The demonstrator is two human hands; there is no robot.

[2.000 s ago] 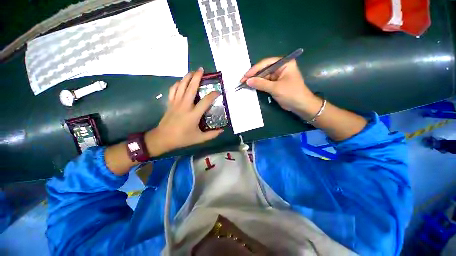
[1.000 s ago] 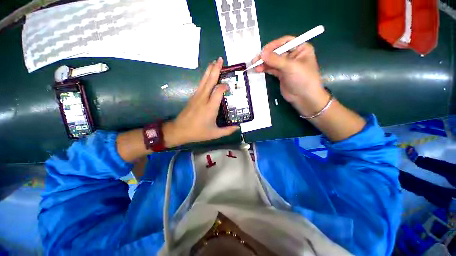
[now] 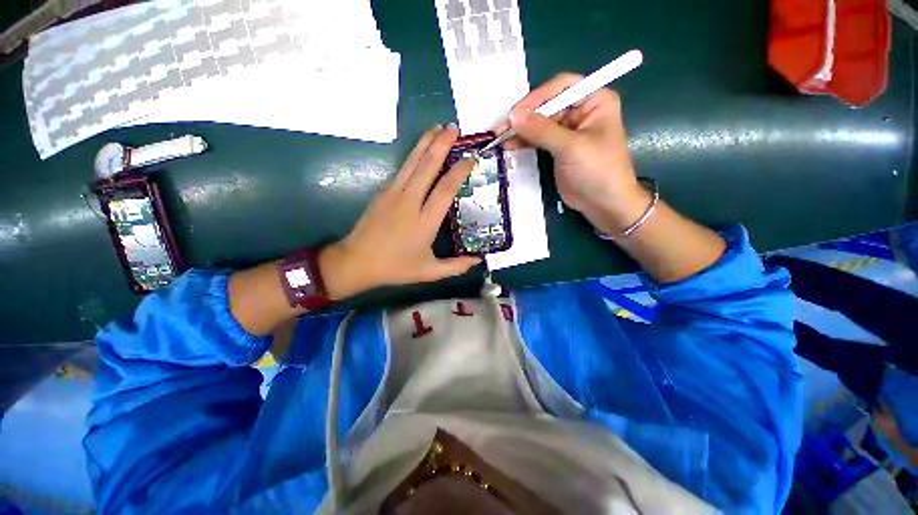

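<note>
An open phone assembly (image 3: 481, 209) with a dark red frame lies on the left edge of the sticker strip (image 3: 525, 206). My left hand (image 3: 408, 209) holds its left side, with the thumb and fingers near its upper part. My right hand (image 3: 584, 146) holds bright tweezers (image 3: 589, 84) like a pen. Their tip is at the upper end of the phone, close to my left fingers. Whether a small piece is at the tip cannot be told. Grey shapes show at the strip's far end.
A fanned stack of sticker sheets (image 3: 216, 75) lies at the upper left. A wristwatch (image 3: 151, 154) touches or nearly touches a second open phone (image 3: 141, 233) at the left. A red bin (image 3: 830, 48) stands at the upper right. A person's dark-clothed legs (image 3: 846, 332) show at the right.
My right hand has moved the tweezers from the bare strip to the phone's upper end. My left hand and the phone have shifted right in view. The second phone now shows fully beside the wristwatch.
</note>
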